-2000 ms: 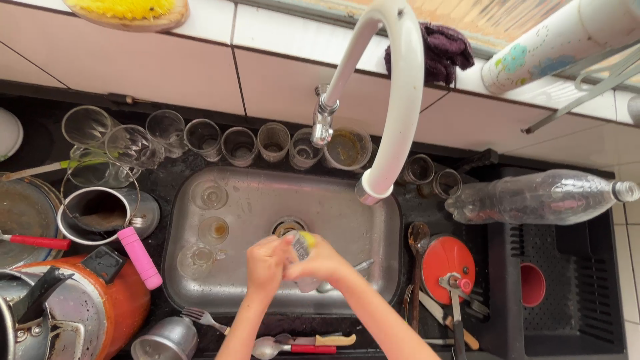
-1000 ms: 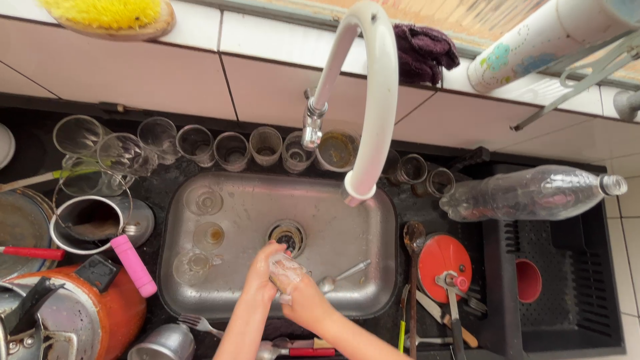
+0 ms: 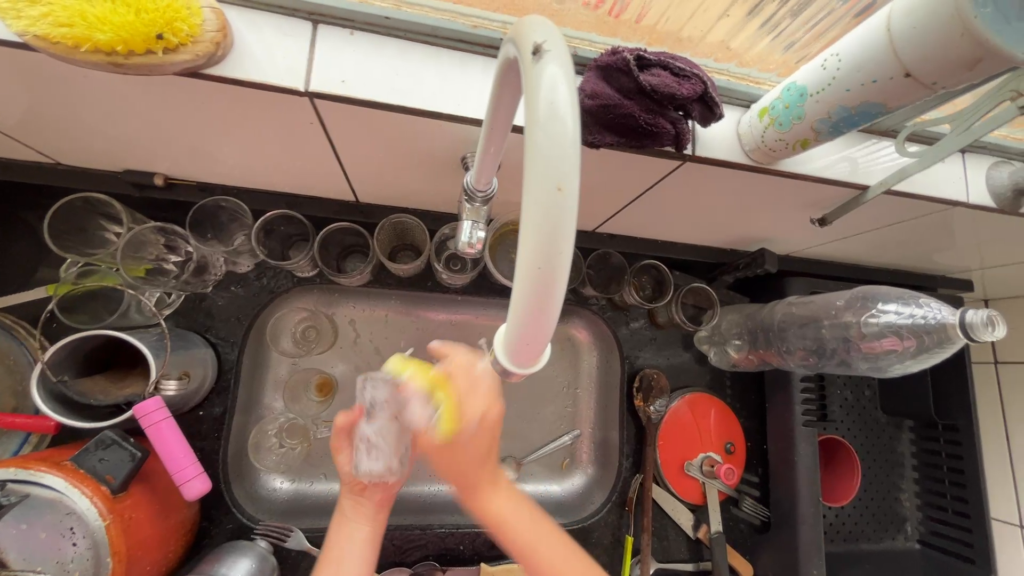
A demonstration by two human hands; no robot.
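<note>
Over the stainless steel sink [image 3: 448, 320], my left hand [image 3: 364, 472] holds a soapy drinking glass [image 3: 381, 428] upright in the view. Just to its right, my right hand [image 3: 468, 416] grips a yellow sponge [image 3: 424, 388], slightly blurred, close to the glass's rim. Several glass vessels [image 3: 302, 332] lie in the left part of the basin, one with brown residue. A metal spoon [image 3: 544, 450] rests in the basin right of my right hand. The white curved faucet [image 3: 552, 200] arches above; no water stream shows at its spout.
Several used glasses [image 3: 345, 252] line the back of the counter. An orange pot [image 3: 144, 496] and a metal mug [image 3: 96, 376] stand left. On the right are a red lid [image 3: 700, 436], utensils, a plastic bottle [image 3: 840, 332] and a black dish rack [image 3: 888, 552].
My hands have moved apart and up in the basin from where they were close together near the drain. The glass and yellow sponge now show plainly between them.
</note>
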